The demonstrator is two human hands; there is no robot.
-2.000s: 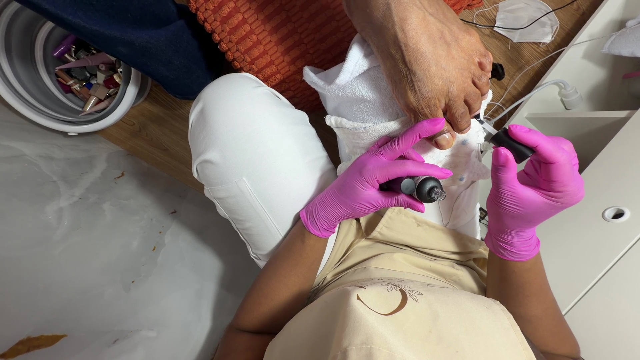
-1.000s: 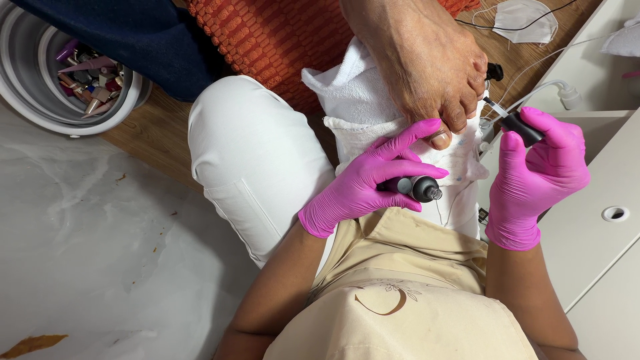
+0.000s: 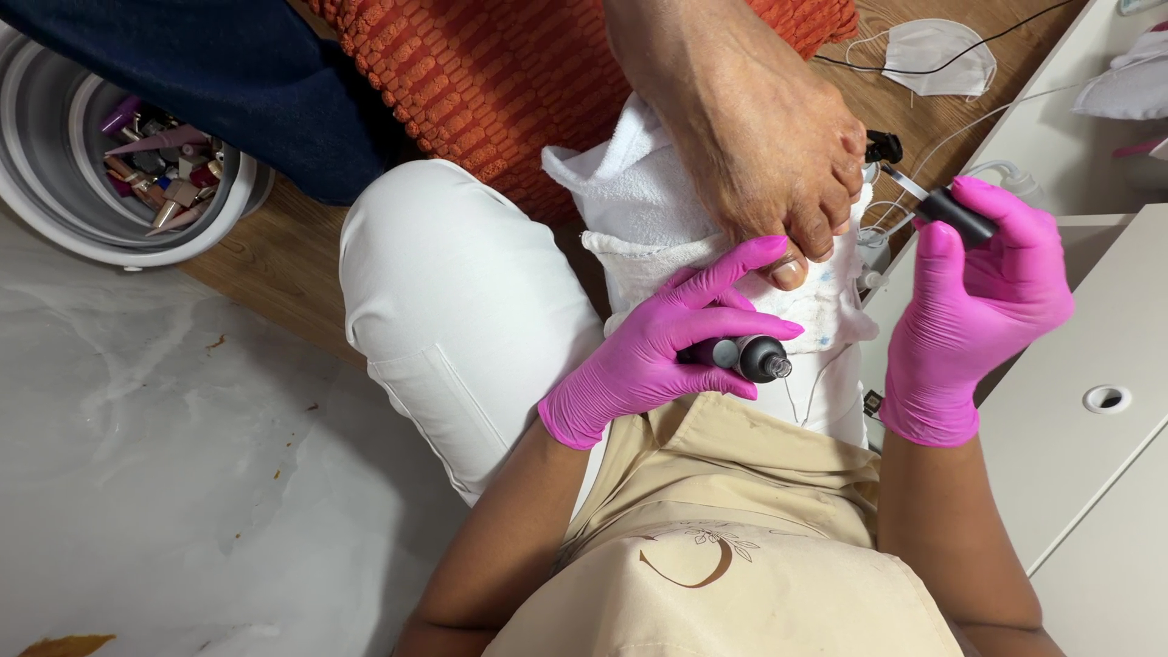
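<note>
My left hand (image 3: 675, 342), in a pink glove, holds an uncapped black nail-product bottle (image 3: 760, 359) with a clear neck, and a second dark cylindrical item (image 3: 716, 353) beside it. Its index fingertip is by the big toe of a person's bare foot (image 3: 762, 137), which rests on a white towel (image 3: 643, 196). My right hand (image 3: 981, 306), gloved too, grips a black brush cap (image 3: 955, 217) between thumb and fingers, right of the toes. The brush points up and left towards the small toes; whether its tip touches anything I cannot tell.
An orange textured cushion (image 3: 493, 91) lies beneath the leg. A grey-white bucket (image 3: 242, 187) with several nail-polish bottles stands at upper left. At the right are a white cabinet (image 3: 1077, 365), thin cables and a white face mask (image 3: 940, 59). A black clip-like object (image 3: 882, 146) is beyond the toes.
My right hand with the brush cap has moved slightly to the right, away from the big toe. My left hand has stayed about where it was, holding the bottle.
</note>
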